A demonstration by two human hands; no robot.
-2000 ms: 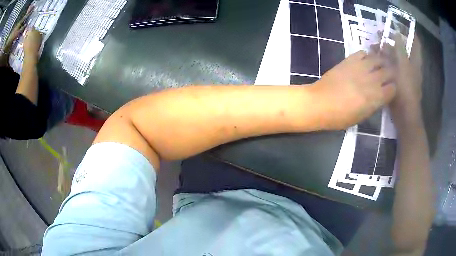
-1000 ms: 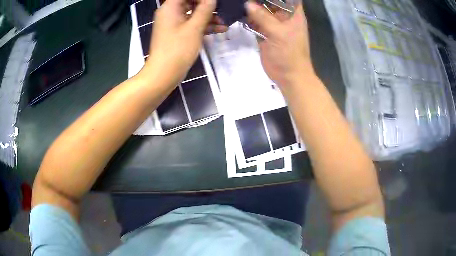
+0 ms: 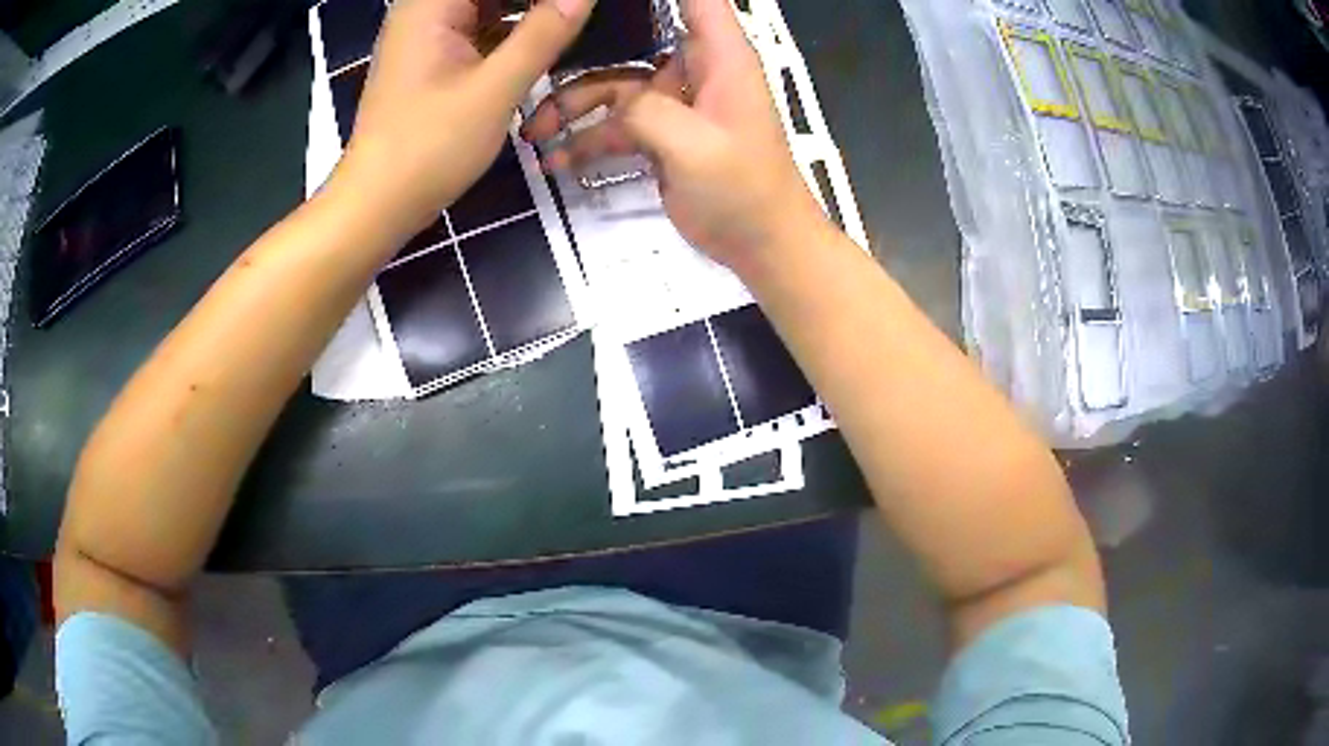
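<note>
My left hand and my right hand are at the top edge of the picture, fingers bent around a small rectangular frame with a shiny edge. A black piece shows at the frame, between the hands; the picture's edge cuts it off. Below lie a sheet of black adhesive pieces at left and a white backing sheet with two black pieces near its lower end. A white waste skeleton shows under that sheet.
A clear blister tray with yellow-edged frames is at the right. A flat glossy black slab lies at the left on the dark green bench. A blurred dark object is at the upper left.
Both hands first moved from the right-hand sheets to in front of me. Since then the frame and black piece have come closer together, and the view has shifted slightly right.
</note>
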